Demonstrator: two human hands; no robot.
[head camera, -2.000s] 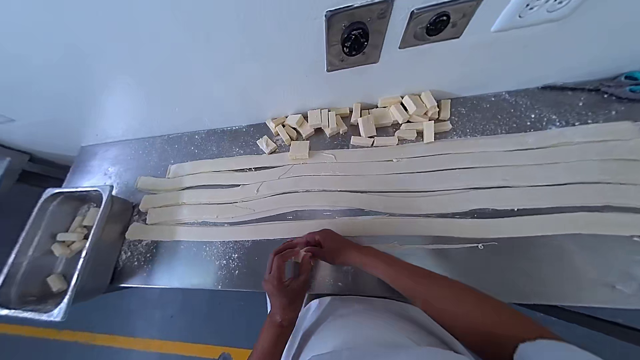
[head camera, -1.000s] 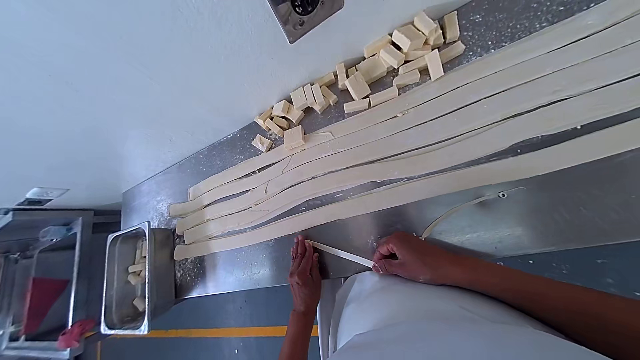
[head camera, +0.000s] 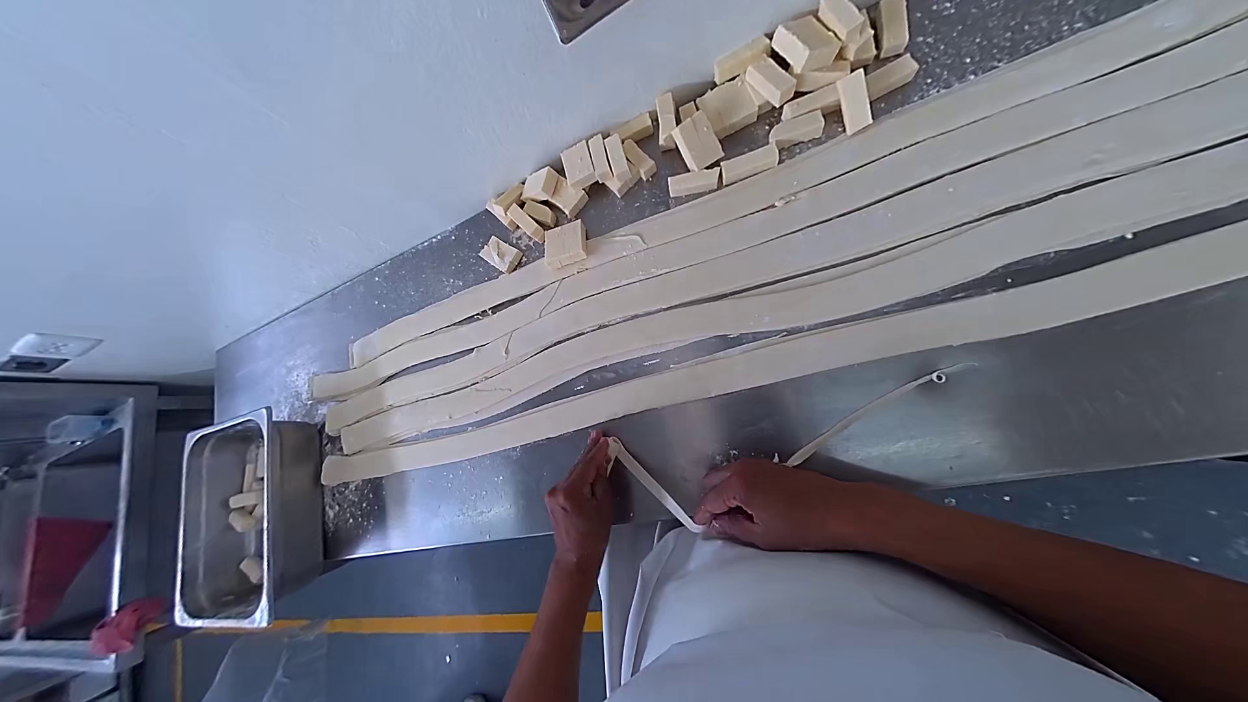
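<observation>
My left hand (head camera: 582, 502), at the near side of the steel table (head camera: 1033, 419), grips one end of a narrow dough strip (head camera: 651, 484). The strip slants down to the fingers of my right hand (head camera: 765, 505), which pinch its other part near the table's edge. A thin dough scrap (head camera: 858, 417) with a curled end lies beyond my right hand. Several long, wide strips of dough (head camera: 682, 385) run side by side across the table. Behind them lie many pale blocks, likely cheese or butter (head camera: 726, 109), with one block (head camera: 565, 245) resting on the farthest strip.
A deep steel pan (head camera: 297, 507) holding several pale blocks stands at the table's left end. A metal rack or cart (head camera: 127, 487) with a pink cloth (head camera: 127, 624) is at the far left. The wall (head camera: 292, 146) borders the table's back. White flour dusts the steel.
My hands, close together two seconds ago, have moved apart, with the narrow dough strip now stretched between them. The view has turned and moved closer to the left end.
</observation>
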